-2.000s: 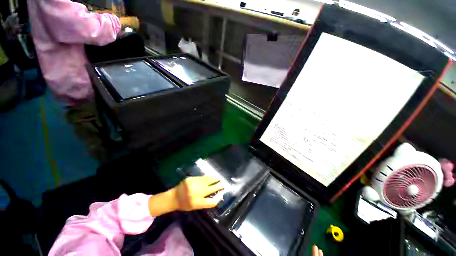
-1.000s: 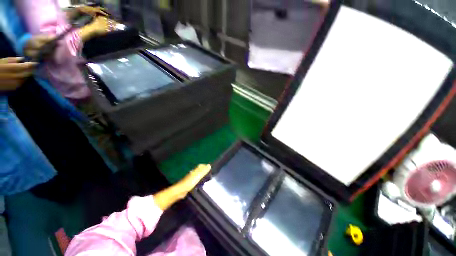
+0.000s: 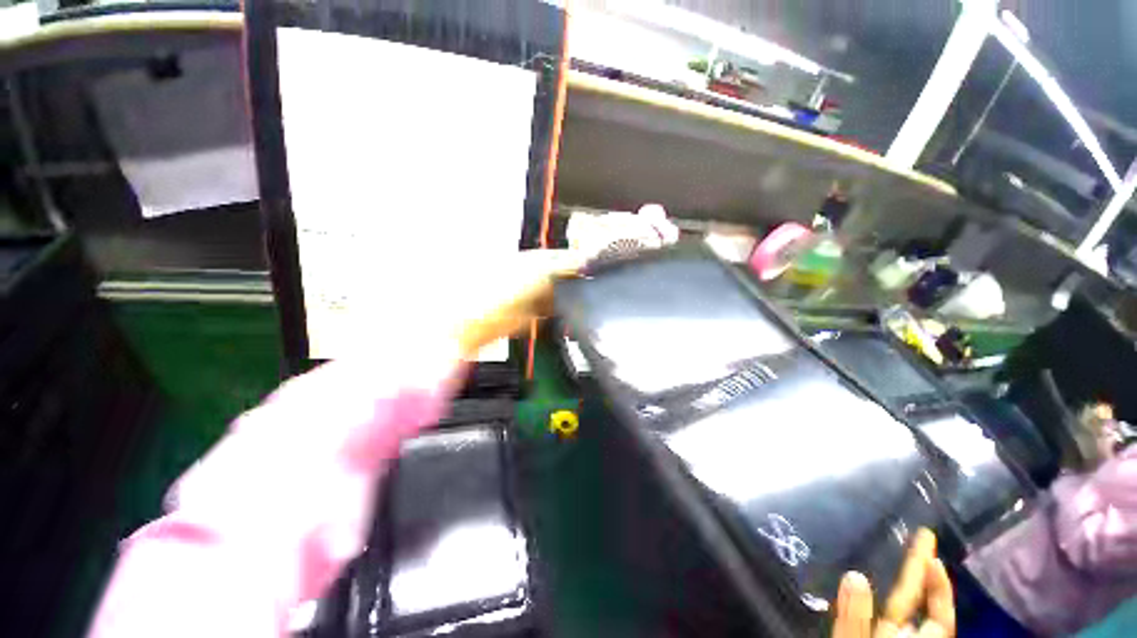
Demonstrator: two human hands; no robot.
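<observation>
A dark foam tray (image 3: 705,499) with two glossy tablets lies slantwise across the middle right. The far tablet (image 3: 673,318) has strong glare. The near tablet (image 3: 798,461) has small white loops near its lower corner. My left hand (image 3: 524,305), blurred, is at the tray's far left corner. My right hand (image 3: 895,596) is at its near right end, fingers showing and the rest cut off by the bottom edge. The hands hold the tray between them. Another tablet (image 3: 455,530) lies in a tray at lower left, partly behind my pink sleeve.
The instruction board (image 3: 412,162) stands behind my left arm. A fan (image 3: 617,234) is beyond the tray. A small yellow object (image 3: 564,424) lies on the green bench. More tablets (image 3: 966,455) lie at right, beside a person in a pink sleeve (image 3: 1103,511). A dark stack (image 3: 50,374) is at left.
The view has swung right. My left hand has left the two-tablet tray on the bench and is at a tray farther right. My right hand has come into view at that tray.
</observation>
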